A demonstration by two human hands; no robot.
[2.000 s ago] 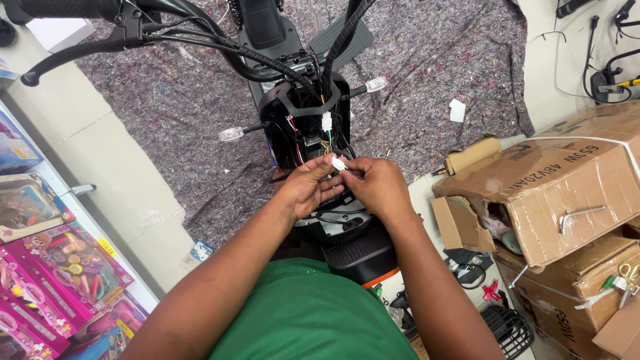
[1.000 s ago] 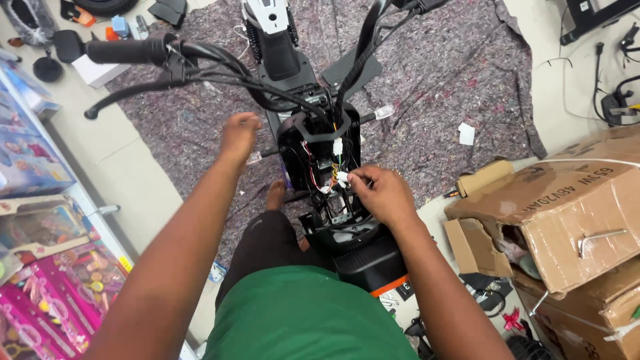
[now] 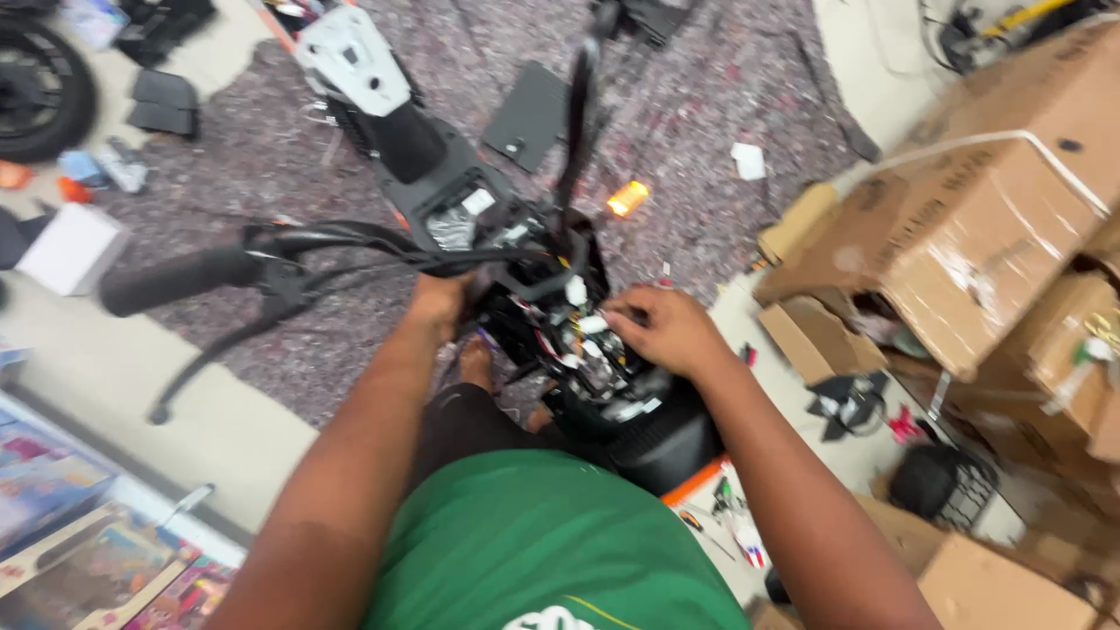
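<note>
A black electric scooter stands below me, its front housing [image 3: 612,376] uncovered, with wires and white connectors showing. My right hand [image 3: 662,330] is at the right side of this opening, its fingertips at a white plug connector [image 3: 592,325]; blur hides how firmly they hold it. A second white connector [image 3: 576,290] sits just above. My left hand [image 3: 442,306] is low at the left side of the scooter, beneath the handlebar [image 3: 332,238], its fingers partly hidden by the body. An orange turn signal [image 3: 628,199] glows on the right side.
A grey felt mat [image 3: 700,105] lies under the scooter. Opened cardboard boxes [image 3: 945,262] are stacked at the right. A wheel [image 3: 39,87] and a white box [image 3: 72,249] lie at the left, above a shelf of packaged toys [image 3: 79,542]. A black panel [image 3: 528,114] rests on the mat.
My left hand has left the connectors and is now at the scooter's left side. The turn signal, unlit before, glows orange. My right hand remains by the connectors. The view has shifted strongly.
</note>
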